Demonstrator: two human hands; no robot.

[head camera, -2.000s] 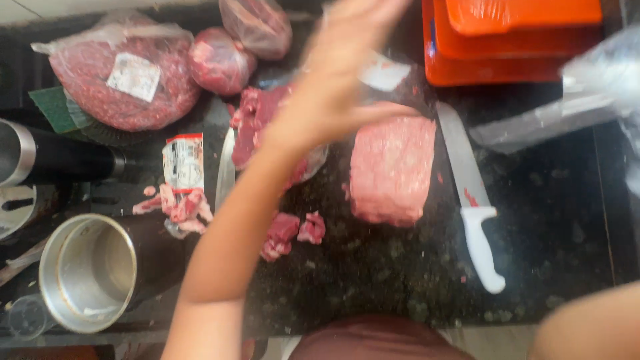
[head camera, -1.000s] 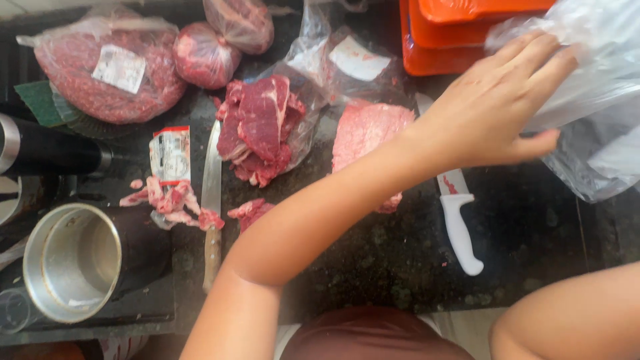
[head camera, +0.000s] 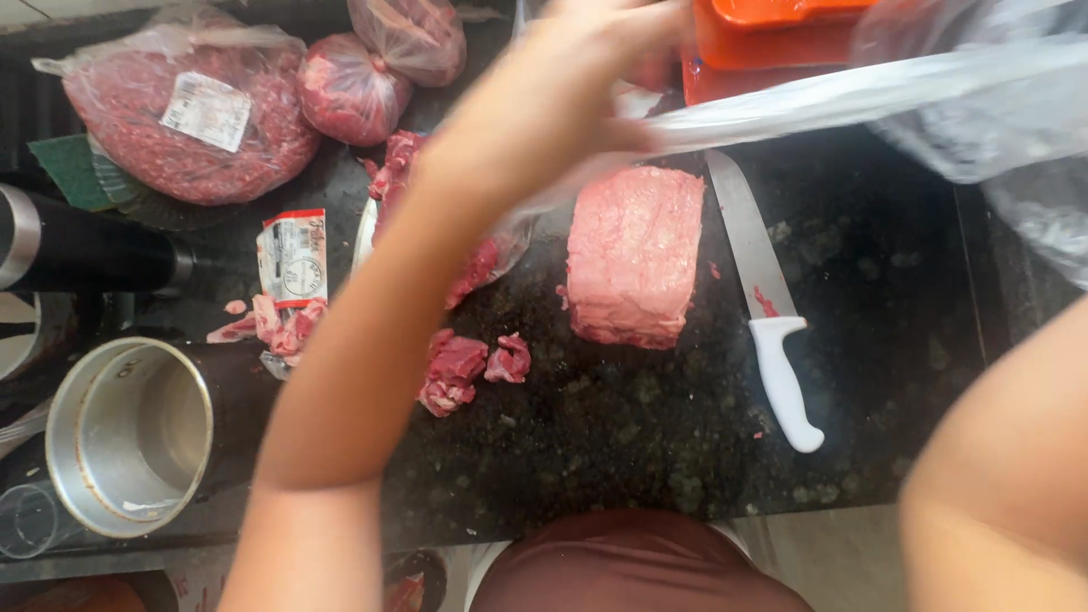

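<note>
My left hand [head camera: 603, 76], blurred, reaches across the top middle and grips the end of a clear plastic bag [head camera: 790, 98] stretched to the right. Below it lies a block of fat-covered raw meat [head camera: 636, 255]. A white-handled knife [head camera: 756, 246] rests flat to the right of the block, a red scrap on its blade. My left forearm partly covers a heap of red meat [head camera: 473, 270] and small meat pieces [head camera: 452, 370]. My right arm enters at the lower right; its hand is out of view.
Orange plastic trays [head camera: 773, 42] stand at the back. Bagged ground meat [head camera: 204, 110] and a knotted bag of meat [head camera: 355, 89] lie at the upper left. A metal pot [head camera: 132, 438], a plastic cup [head camera: 30, 520], a black bottle [head camera: 93, 242] and fatty trimmings [head camera: 285, 330] are on the left.
My left hand has moved left from the plastic at the right, and the plastic is now pulled out in a long strip above the meat block. The block and the knife blade are uncovered again.
</note>
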